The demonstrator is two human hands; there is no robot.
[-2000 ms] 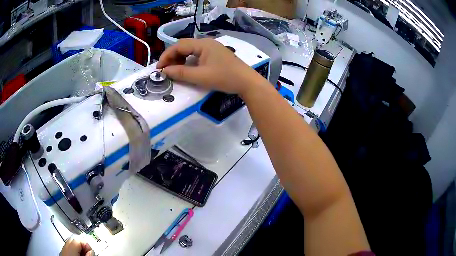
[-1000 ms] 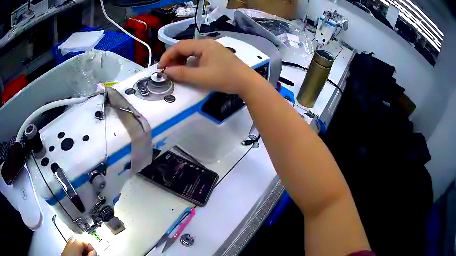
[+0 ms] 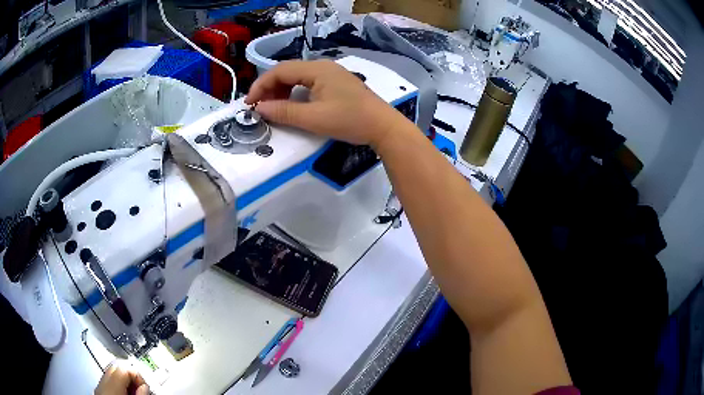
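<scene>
The white sewing machine head [image 3: 286, 146] with a blue stripe runs from lower left to upper right. My right hand [image 3: 313, 96] reaches over its top, with thumb and forefinger close together at the bobbin winder [image 3: 247, 133]. A silver bobbin [image 3: 248, 117] sits on the winder by my fingertips. Whether the fingers pinch anything is too small to tell. My left hand [image 3: 122, 381] is cut off by the bottom edge, near the needle and presser foot [image 3: 137, 345]; what it holds is hidden. A grey-beige cloth strip [image 3: 208, 197] hangs over the head.
A smartphone [image 3: 282, 271] leans by the machine. Thread snips [image 3: 279, 349] and a silver bobbin case [image 3: 289, 367] lie on the white table [image 3: 347, 328]. A gold bottle [image 3: 488, 121] stands behind my right forearm. Dark cloth [image 3: 579, 231] is at the right.
The view has shifted very slightly. My right hand stays at the winder and my left hand stays by the needle area.
</scene>
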